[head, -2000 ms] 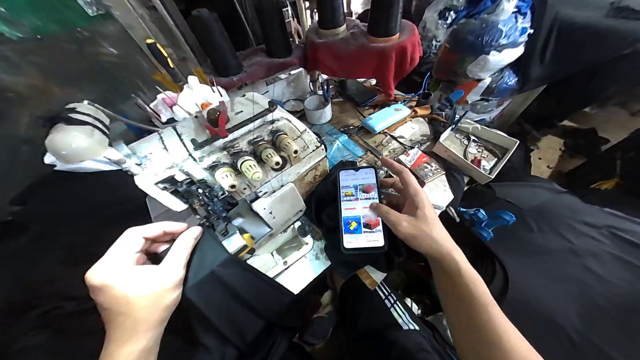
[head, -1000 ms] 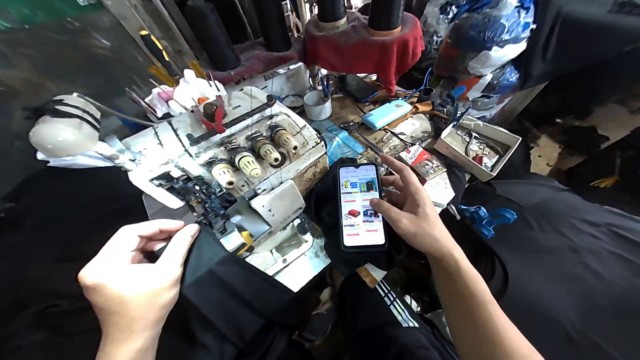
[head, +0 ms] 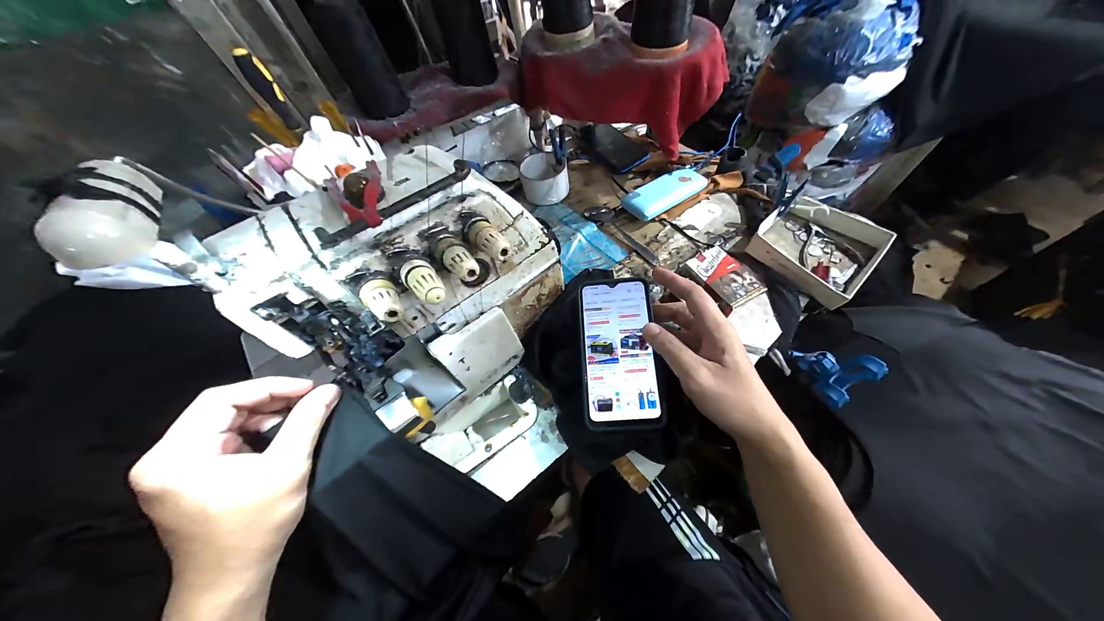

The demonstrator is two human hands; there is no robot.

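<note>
My left hand pinches the edge of a black fabric piece between thumb and fingers, just left of the presser foot area of a white overlock sewing machine. Several cream tension dials line the machine's front. A smartphone with a lit screen of product pictures lies on dark cloth to the right of the machine. My right hand is at the phone's right edge, its thumb over the screen and its fingers apart; it does not grip the phone. Whether the thumb touches the glass is not clear.
Behind the phone lie a light blue case, a cigarette pack and a white cup of tools. An open cardboard box holds small metal tools. Blue plastic clips sit at right. Thread cones stand on red cloth. A lamp is at left.
The pictures on the phone screen have changed across the frames. Both hands stay in nearly the same places, the left still on the black fabric.
</note>
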